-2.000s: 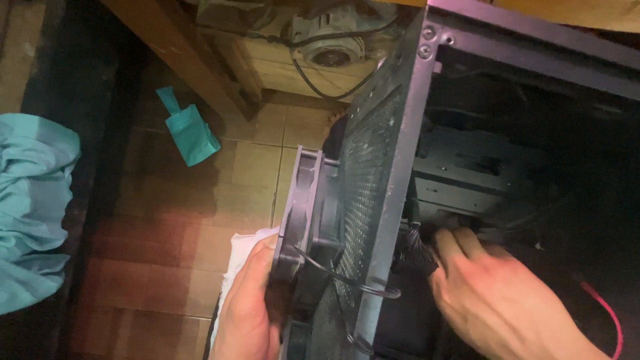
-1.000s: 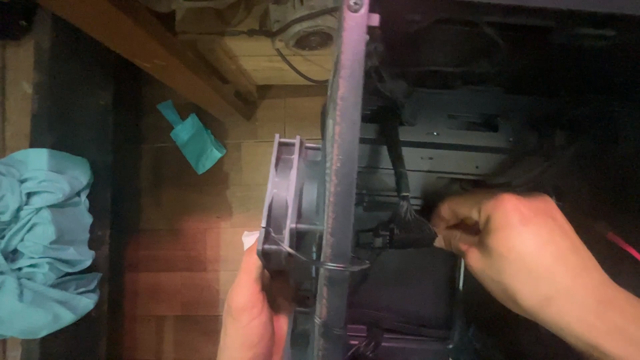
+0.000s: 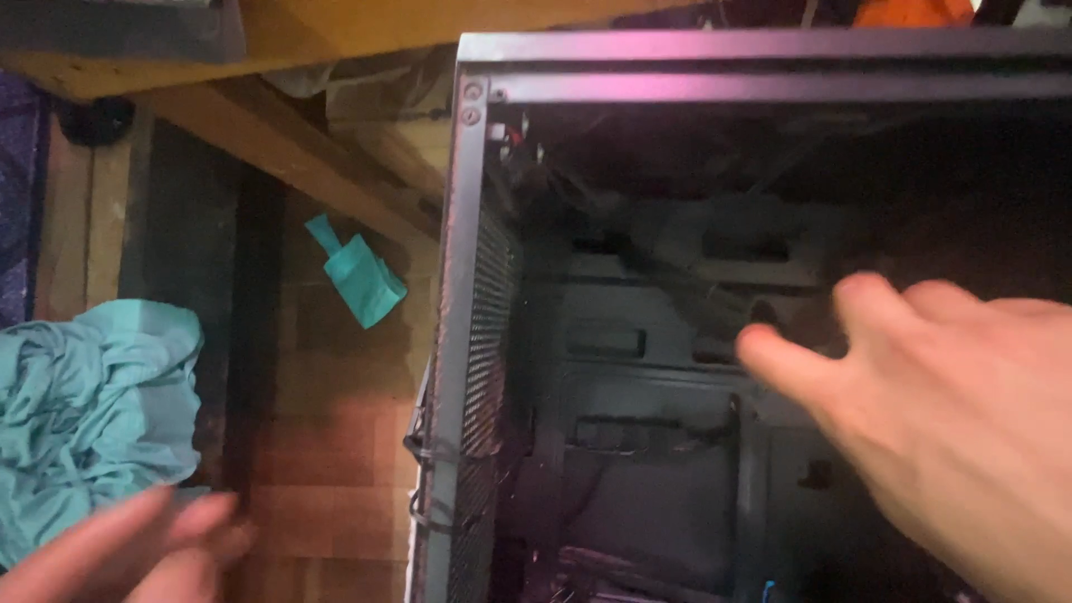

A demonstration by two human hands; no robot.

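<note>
A black metal computer case [image 3: 456,335] stands with its side uncovered, its dark interior facing me. Its perforated mesh panel [image 3: 488,352] runs down the left side, with thin black cables [image 3: 419,448] looped around the frame edge there. My right hand [image 3: 930,394] hovers over the interior, thumb and fingers apart, holding nothing. Blurred at the lower left is my left hand [image 3: 151,544], beside a crumpled teal cloth [image 3: 92,402] and away from the case. Nothing shows in its fingers, though blur and the frame edge hide part of it. The fan is out of sight.
A small folded teal cloth piece [image 3: 364,280] lies on the tiled floor [image 3: 327,452]. A wooden beam [image 3: 293,151] slants behind it, under a wooden surface [image 3: 352,29] at the top. A dark upright panel [image 3: 180,226] is at the left.
My left hand has let go of the fan and moved left. My right hand has released the black cable bundle inside the case and moved right. The view has shifted.
</note>
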